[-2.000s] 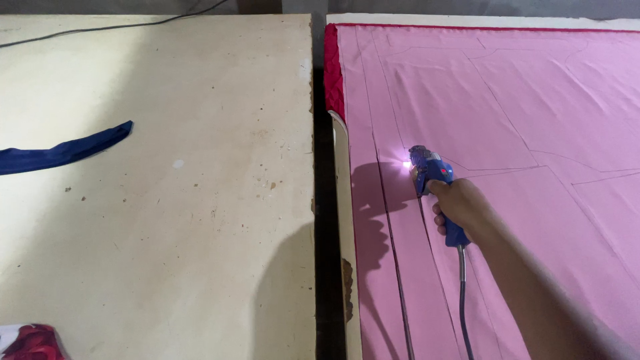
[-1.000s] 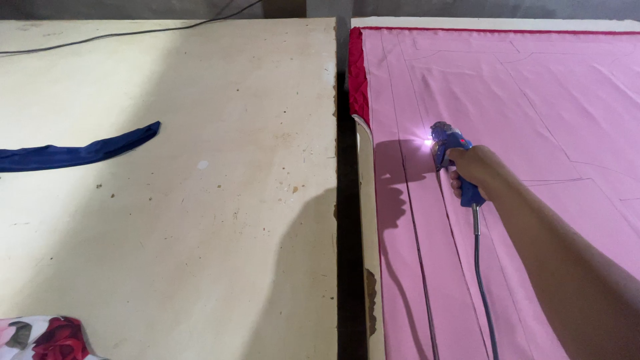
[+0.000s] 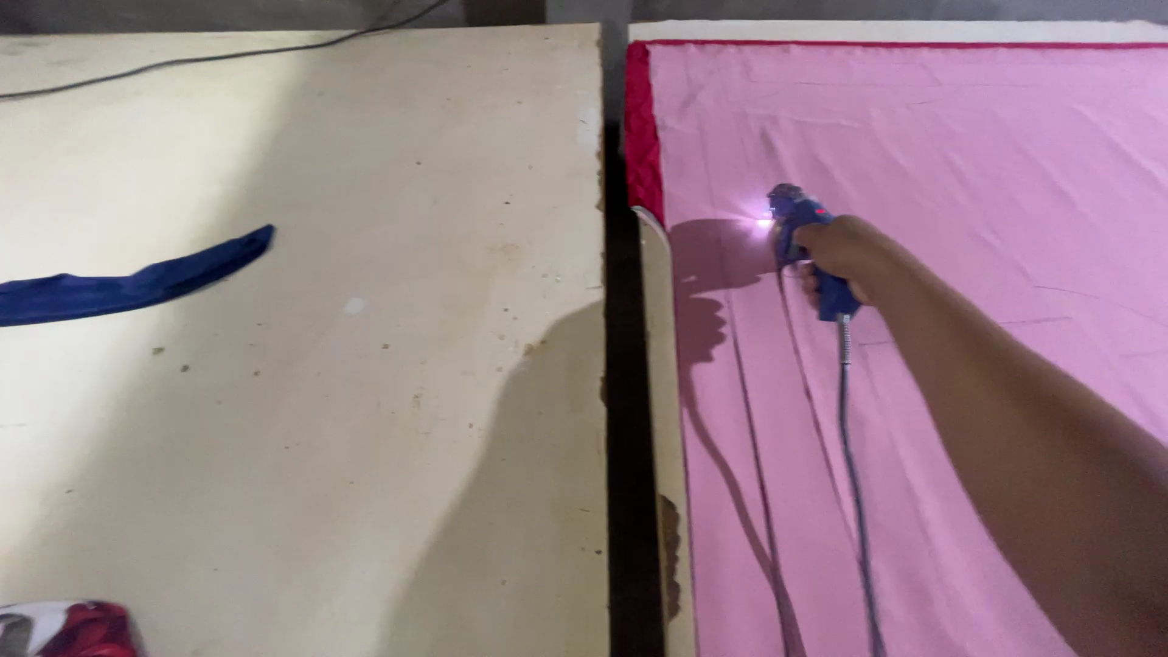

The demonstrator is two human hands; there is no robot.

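Observation:
My right hand (image 3: 844, 257) is closed around the handle of a blue electric rotary fabric cutter (image 3: 808, 219), whose small lamp shines toward the left. The cutter's head is on pink cloth (image 3: 967, 228) marked with drawn lines. From my hand a cut line runs through the cloth toward the near edge, and the tool's cord (image 3: 853, 456) trails the same way. Red cloth (image 3: 644, 128) shows beneath the pink along its far and left edges. My left hand is not in view.
A pale, worn table (image 3: 438, 411) stands at the left, across a dark gap (image 3: 630, 365). On it lie a navy cloth strip (image 3: 164, 278), red and white floral cloth (image 3: 91, 630) at the near corner, and a black cable (image 3: 228, 55) along the far side.
My right hand has moved the cutter farther from me along the pink cloth, and the cut line behind it is longer. The view has shifted somewhat.

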